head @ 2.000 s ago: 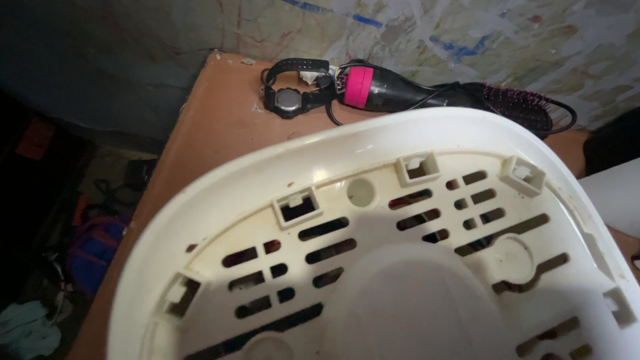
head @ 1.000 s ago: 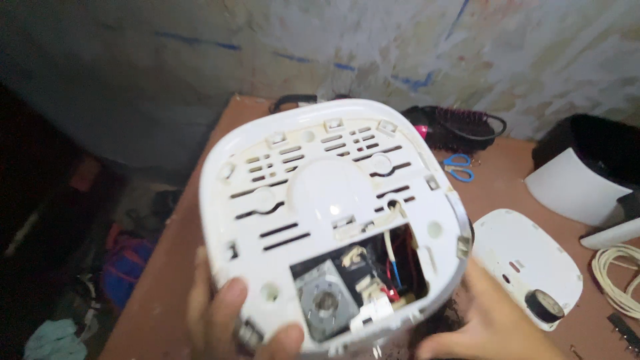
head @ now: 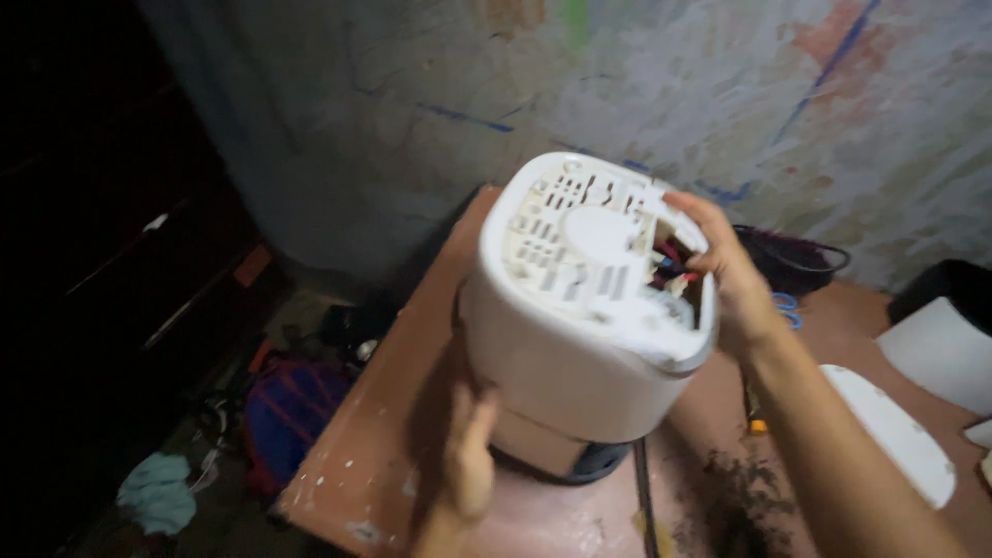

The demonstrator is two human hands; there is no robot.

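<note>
A white plastic appliance housing (head: pixel 573 333) with a slotted base facing up stands tilted over the brown table. Through a rectangular opening in that base, wires (head: pixel 673 271) and a metal part show. My right hand (head: pixel 717 263) grips the edge of the base beside the opening, its fingers at the rim. My left hand (head: pixel 469 449) is against the lower left side of the housing, slightly blurred. A dark rounded part (head: pixel 601 463) shows at the housing's lower end.
The brown table (head: pixel 372 465) ends at the left, above a blue bag (head: pixel 291 415) and a pale cloth (head: pixel 157 494) on the floor. On the right lie blue-handled scissors (head: pixel 787 310), a white plate (head: pixel 891 434), a white and black container (head: pixel 942 341) and a dark brush (head: pixel 783 256). A painted wall stands behind.
The housing has turned, so the opening that faced me is now at its right. My right hand has moved from its lower side to the rim by the opening; my left hand is lower on the side.
</note>
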